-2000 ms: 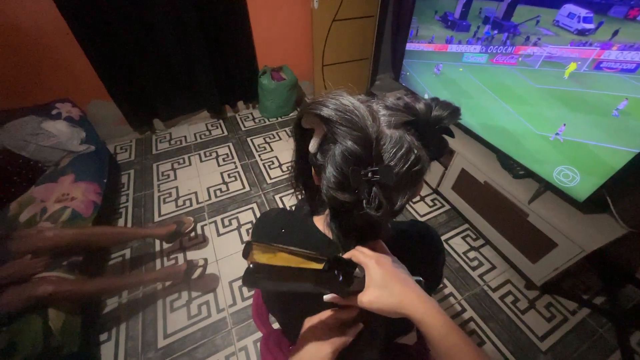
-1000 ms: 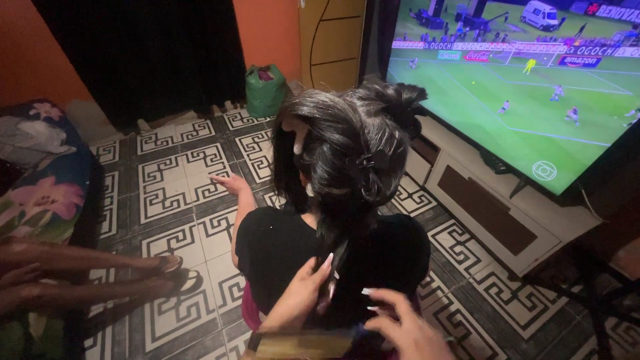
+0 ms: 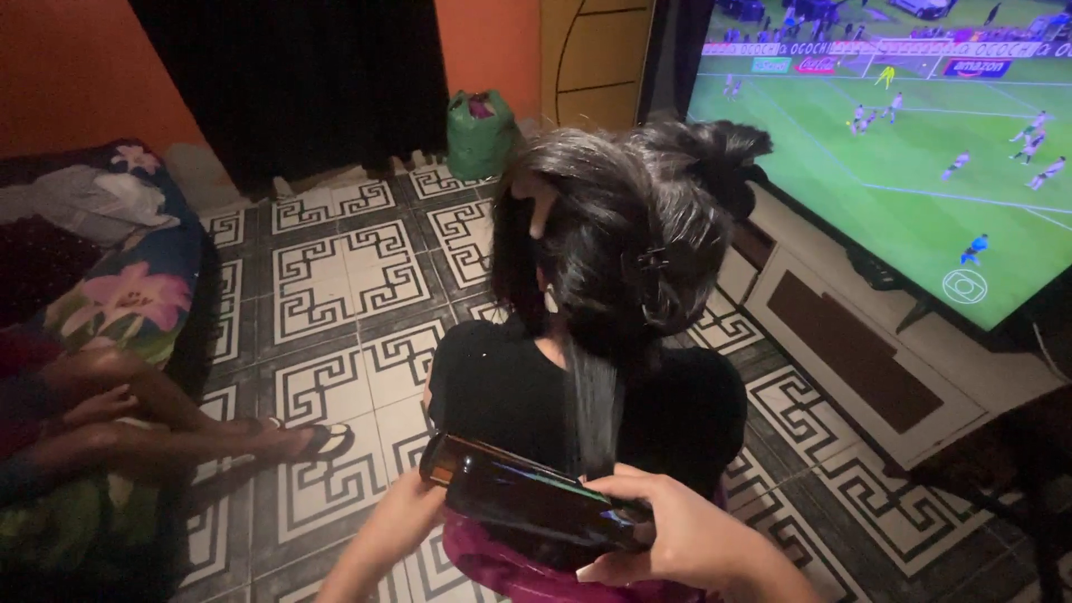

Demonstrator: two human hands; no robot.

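Note:
A seated person with dark hair [image 3: 586, 251], partly pinned up with a claw clip [image 3: 655, 260], has their back to me. One straight, loose strand [image 3: 596, 410] runs down the back to a dark, glossy hair straightener [image 3: 536, 498], which lies across it, tilted down to the right. My left hand [image 3: 402, 523] holds the straightener's left end, its fingers mostly hidden behind. At the right end is my right hand [image 3: 666, 528], thumb on top beside the strand and fingers curled below. The strand's lower end is hidden.
On the left, another person's legs [image 3: 193, 419] extend from a floral-covered seat [image 3: 138, 293]. A television [image 3: 888, 151] stands on a low cabinet [image 3: 863, 360] at right. A green bag [image 3: 481, 138] sits on the patterned floor; a magenta seat [image 3: 494, 561] is below.
My right hand, with fingers spread one second ago, is now on the straightener. The straightener has come up into view across the person's back. The seated person's outstretched left forearm is no longer visible.

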